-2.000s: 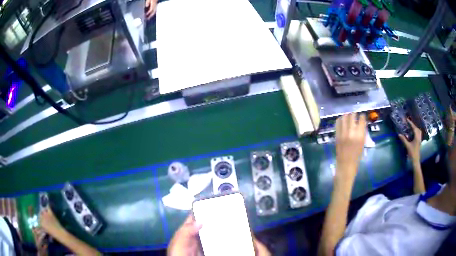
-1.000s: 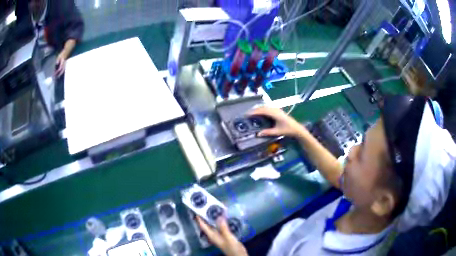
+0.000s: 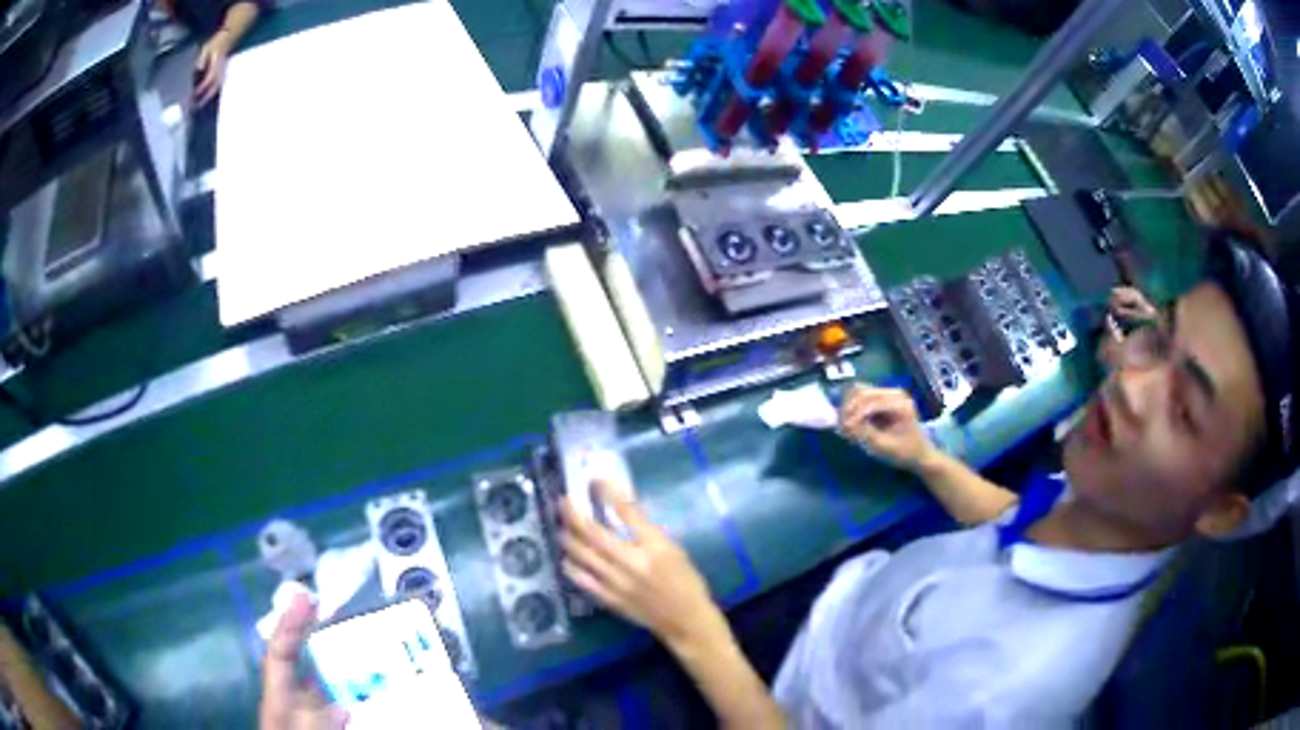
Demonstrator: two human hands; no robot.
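A smartphone [image 3: 392, 670] with a lit white screen and blurry blue marks is at the bottom edge, partly cut off. My left hand [image 3: 295, 677] holds it at its left side; the thumb points up and the rest is cut off. A sliver of skin at the phone's lower right may be my right hand, but it is too cut off to tell. A three-unit panel [image 3: 404, 533] lies just behind the phone, which hides its lower part. White wipes [image 3: 342, 579] and a small whitish bottle [image 3: 285, 548] stand left of that panel.
A neighbour [image 3: 955, 599] at right has one hand on a tilted panel [image 3: 587, 454] and the other by a white wipe [image 3: 798, 407]. Another panel [image 3: 525, 556] lies between us. A machine fixture [image 3: 777, 271] holds a panel. A white board [image 3: 385, 157] is across the line.
The view first swung right, then shifted slightly. The phone now shows more of its screen, with marks on it. The neighbour's far hand has left the fixture and moved near the wipe.
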